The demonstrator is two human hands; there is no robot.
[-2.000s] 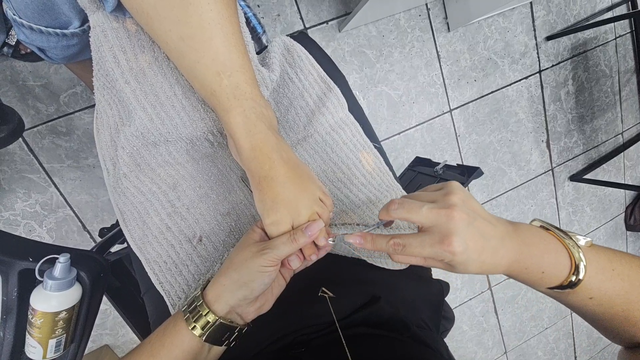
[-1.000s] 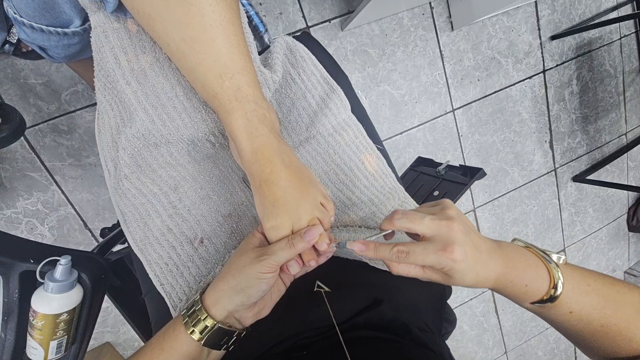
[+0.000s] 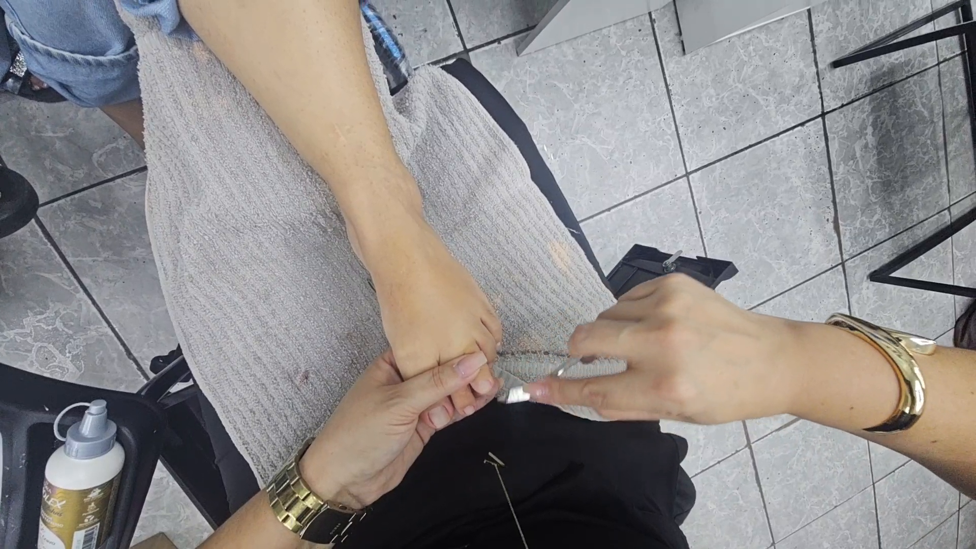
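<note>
Another person's bare foot [image 3: 431, 297] rests on a grey ribbed towel [image 3: 252, 221] spread over a lap in black clothing. My left hand [image 3: 396, 415], with a gold-coloured wristwatch [image 3: 309, 492], closes around the toes, its thumb on top. At the toes' right side is my right hand [image 3: 671, 354], fingers pinched on a small metal tool [image 3: 566, 367]; its exact kind is not clear. Something small and white [image 3: 518, 394] shows at the index fingertip, near the toe. A gold bracelet [image 3: 884, 374] circles my right wrist.
A black tray [image 3: 137, 427] at the lower left holds a white squeeze bottle [image 3: 85, 473] with a grey cap. Behind my right hand is a black plastic part [image 3: 648, 263]. Grey floor tiles [image 3: 755, 198] and black metal legs [image 3: 926, 274] lie to the right. A thin chain [image 3: 509, 499] hangs below.
The tool in my right hand has shifted between my fingers, and the white thing now shows at my fingertip. My left hand has kept its hold on the toes.
</note>
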